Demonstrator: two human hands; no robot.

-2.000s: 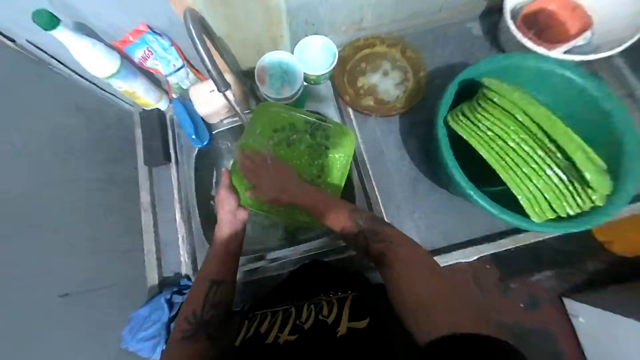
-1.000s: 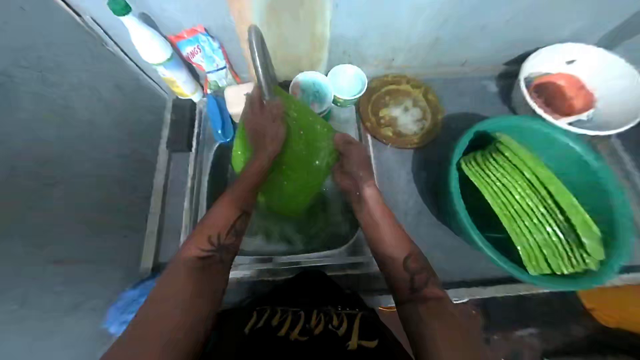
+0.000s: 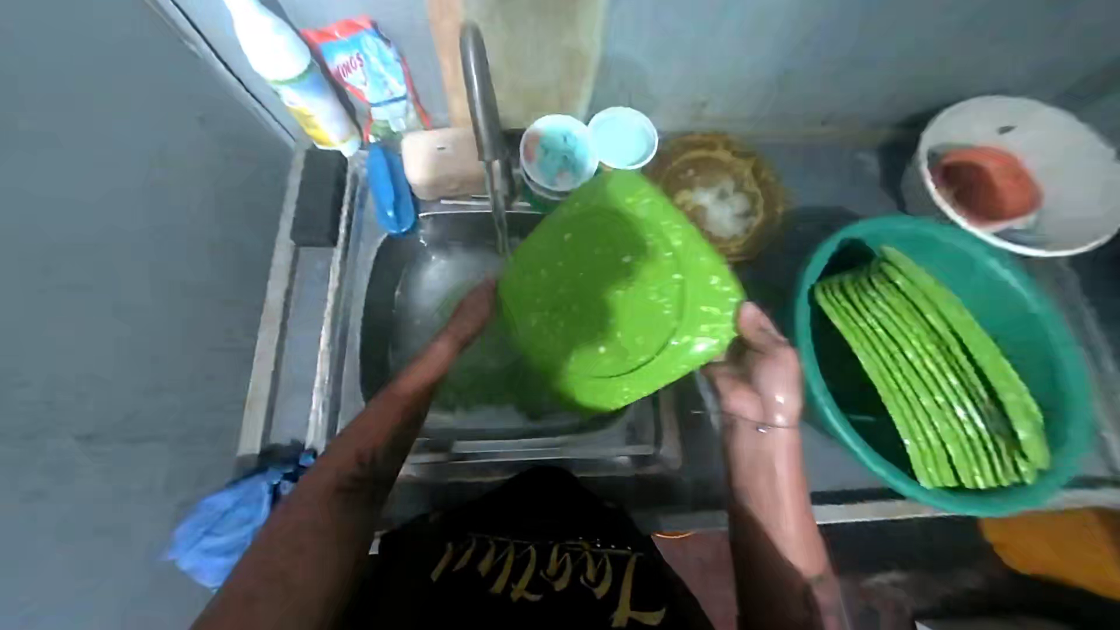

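Note:
A wet, bright green square plastic plate (image 3: 612, 289) is tilted over the right half of the steel sink (image 3: 442, 284), its underside facing up. My left hand (image 3: 477, 311) is at the plate's left edge, its fingers partly hidden behind it. My right hand (image 3: 759, 372) grips the right corner between thumb and fingers. Water runs from the curved metal faucet (image 3: 483, 96) just left of the plate. To the right, a green plastic basin (image 3: 1050, 350) holds a stack of several similar green plates (image 3: 932, 367), standing on edge.
Behind the sink are a white bottle (image 3: 289, 74), a detergent packet (image 3: 363, 74), a blue-handled brush (image 3: 389, 188), a soap-like beige block (image 3: 444, 164), two tubs (image 3: 560, 153) and a brown dish (image 3: 722, 197). A white bucket (image 3: 1076, 175) stands back right; a blue cloth (image 3: 232, 525) hangs lower left.
The plate has turned and moved right, out from against the faucet. Two seconds ago my right hand was on its inner face; now it holds the right corner.

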